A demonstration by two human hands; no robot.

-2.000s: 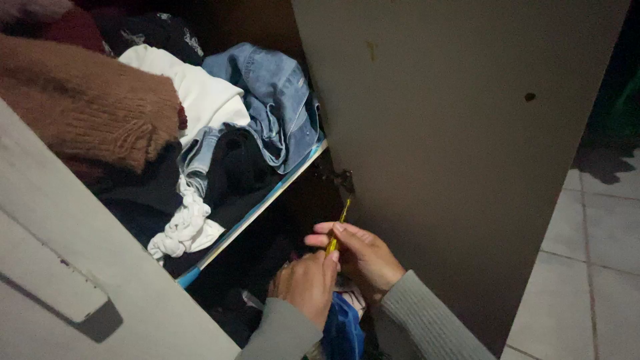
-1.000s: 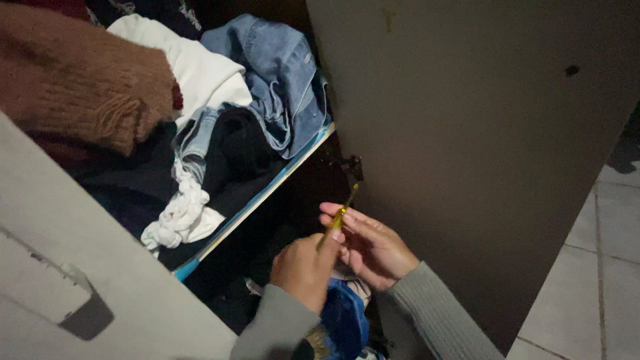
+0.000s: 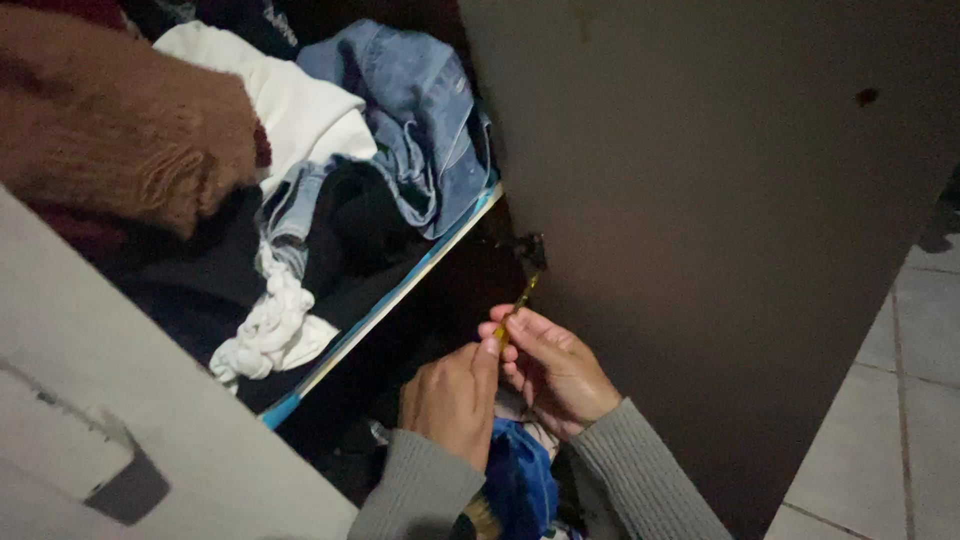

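Note:
A small yellow-handled screwdriver (image 3: pixel 503 330) is held between both hands, its shaft pointing up toward a dark metal hinge (image 3: pixel 531 251) on the inner edge of the cabinet door (image 3: pixel 690 225). My left hand (image 3: pixel 451 397) grips the handle's lower end between thumb and fingers. Thumb and fingertips of my right hand (image 3: pixel 559 364) close on the tool higher up. The shaft's tip lies close to the hinge; whether they touch I cannot tell.
Folded jeans (image 3: pixel 420 97), a white garment (image 3: pixel 285 97), a brown knit (image 3: pixel 120 112) and a knotted white cloth (image 3: pixel 274 322) lie on a shelf with a blue-and-white edge (image 3: pixel 390 300). Blue clothing (image 3: pixel 521 472) is below. Another door (image 3: pixel 187 450) stands at left, floor tiles (image 3: pixel 862 442) at right.
My right fingers, looser around the screwdriver a second ago, are now closer together on it. Both hands remain near the hinge.

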